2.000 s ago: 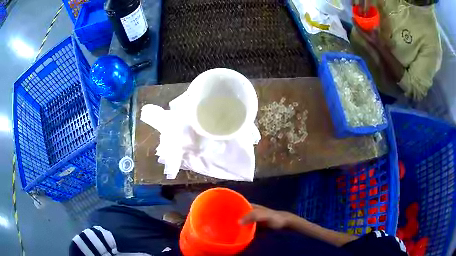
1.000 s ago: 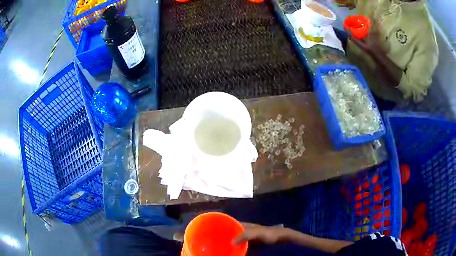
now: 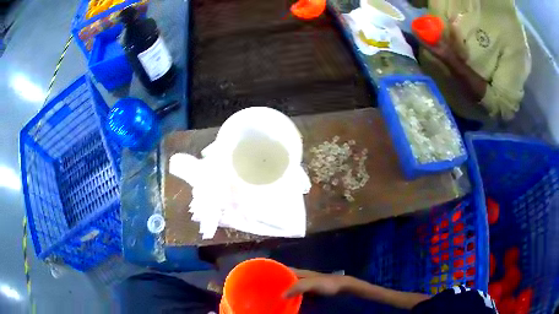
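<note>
Orange cups (image 3: 260, 285), nested in a stack with the open mouth facing up, are at the bottom centre, cut off by the picture's edge. My right hand (image 3: 319, 284) holds the stack from the right, its fingertips at the rim and over the opening. Of my left hand (image 3: 214, 286) only a small bit of skin shows left of the cups; the rest is hidden. A white tub (image 3: 217, 144) with cloudy liquid stands on a crumpled white rag (image 3: 263, 218). Small clear parts (image 3: 338, 165) lie loose right of the tub.
A brown board (image 3: 392, 199) crosses the mesh belt (image 3: 276, 61). A blue parts bin (image 3: 401, 144) is at the board's right end. Dark bottle (image 3: 150, 55) and shiny blue round object (image 3: 132, 122) stand left. Lattice crates flank the bench. A person opposite holds an orange cup (image 3: 428, 29).
The camera view has tilted, so the bench sits lower than two seconds ago. An orange cup on the belt shows more fully at the top. My right hand still holds the stack.
</note>
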